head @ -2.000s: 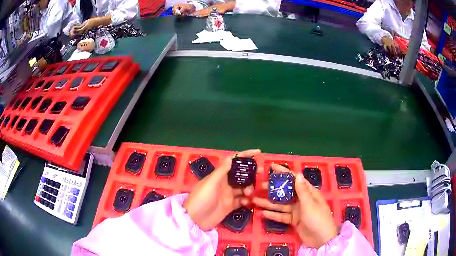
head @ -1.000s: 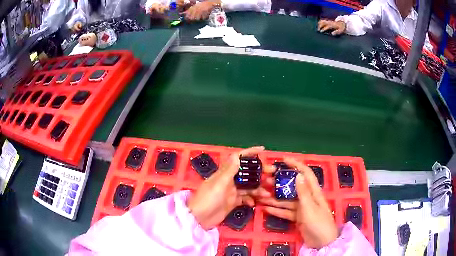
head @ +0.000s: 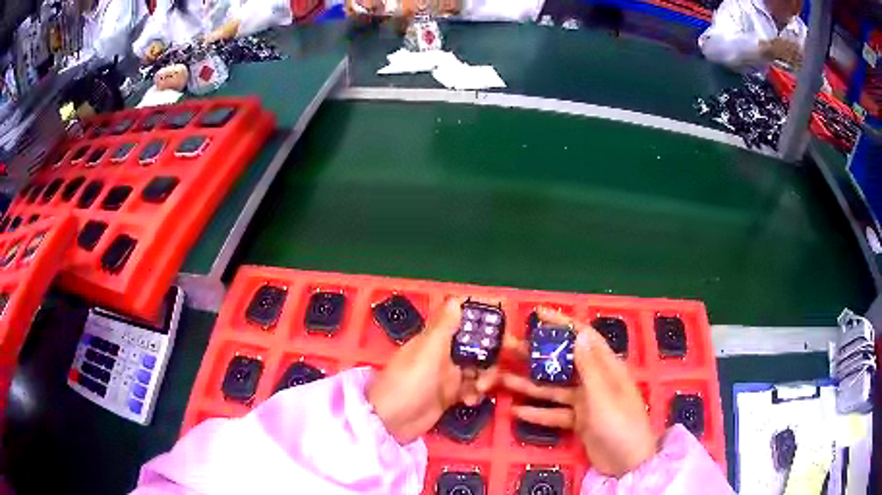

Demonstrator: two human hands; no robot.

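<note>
My left hand (head: 418,375) holds a strapless smartwatch (head: 479,334) whose lit screen shows a grid of pale icons. My right hand (head: 604,401) holds a second smartwatch (head: 551,354) with a lit blue-white dial. The two watches are side by side, screens up, a small gap between them, above a red foam tray (head: 363,355). Watches lie in the tray's pockets, dark backs with a round ring upward. The hands and pink sleeves hide part of the tray.
A second red tray (head: 208,208) of watches is at left, another red tray (head: 46,280) at the left edge. A calculator (head: 126,360) lies left, a clipboard (head: 774,411) right. A green belt (head: 542,198) runs beyond. People in white sit across.
The left watch's screen has gone from a menu list to an icon grid. A red tray has appeared at the left edge, partly over the tilted tray. The right watch still shows its dial.
</note>
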